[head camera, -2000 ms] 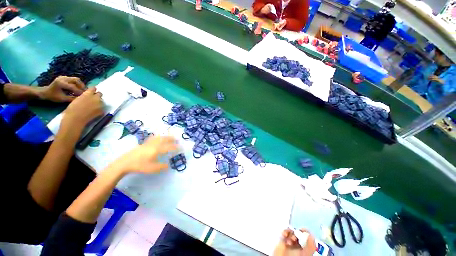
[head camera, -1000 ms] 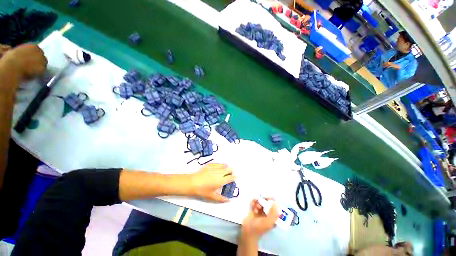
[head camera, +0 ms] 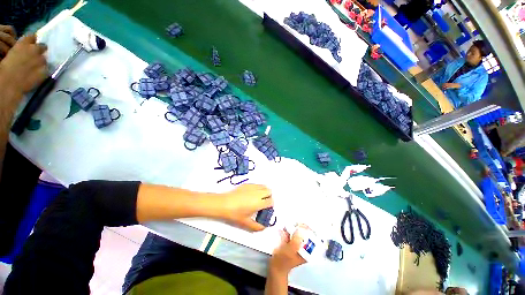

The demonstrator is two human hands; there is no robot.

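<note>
My left hand (head camera: pixel 244 206) rests on the white work sheet (head camera: pixel 293 201) with its fingers on a plaid bag piece (head camera: pixel 265 216), whose thin black loop points right. My right hand (head camera: pixel 286 253) holds the white glue bottle (head camera: pixel 305 244), its blue-and-red label showing, just right of that piece. The bottle's nozzle tip cannot be made out. Another plaid piece (head camera: pixel 334 250) lies right of the bottle. A heap of plaid pieces (head camera: pixel 216 118) with black loops lies beyond my left hand.
Black scissors (head camera: pixel 355 222) and spare glue bottles (head camera: pixel 368 185) lie at right. Loose black cords (head camera: pixel 423 239) are beside a brown board (head camera: pixel 414 271). A hammer (head camera: pixel 54 78) lies at left near a neighbour's hand (head camera: pixel 26 63). The green conveyor belt (head camera: pixel 276 92) and parts tray (head camera: pixel 339 78) are beyond.
My left hand has brought a piece from beside the heap to in front of my right hand. The bottle has turned and moved slightly left, uncovering the piece at its right. The view has swung right.
</note>
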